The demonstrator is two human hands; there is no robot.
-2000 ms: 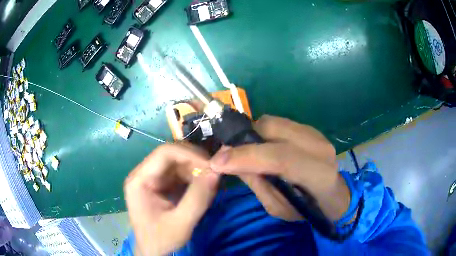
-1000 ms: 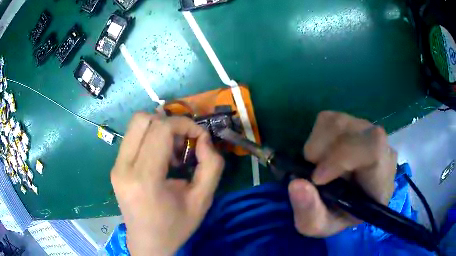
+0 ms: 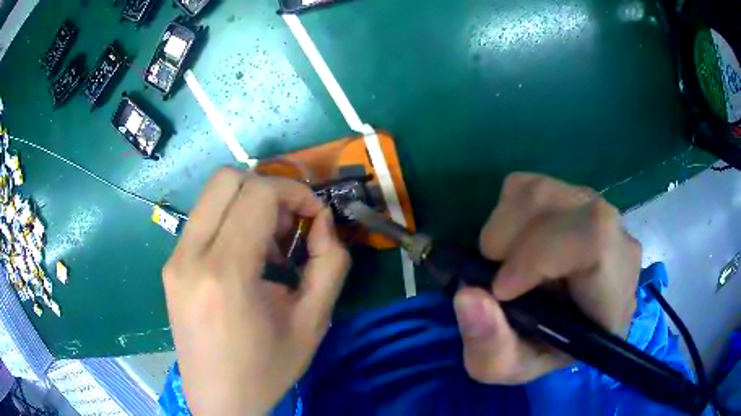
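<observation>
My right hand [image 3: 552,280] holds a black soldering iron [image 3: 569,333] that slants up and left. Its silver barrel reaches over a black device housing [image 3: 345,193] in the orange fixture [image 3: 349,154]; whether the tip touches is hard to tell. My left hand [image 3: 252,276] is at the housing's left side, thumb and fingertips close together. A small leaded component [image 3: 301,230] with a yellow-orange part shows between those fingers, mostly hidden by them.
Loose black housings [image 3: 138,126] lie at the upper left. Small white and yellow components [image 3: 24,236] are piled at the left edge, with one [image 3: 166,218] apart. A thin pale wire [image 3: 89,167] crosses from the left. A large black round frame [image 3: 691,89] stands at the right edge.
My hands were together two seconds ago; they are now apart, with the iron's barrel turned toward the housing from the lower right. Since one second ago, the view and both hands have shifted slightly.
</observation>
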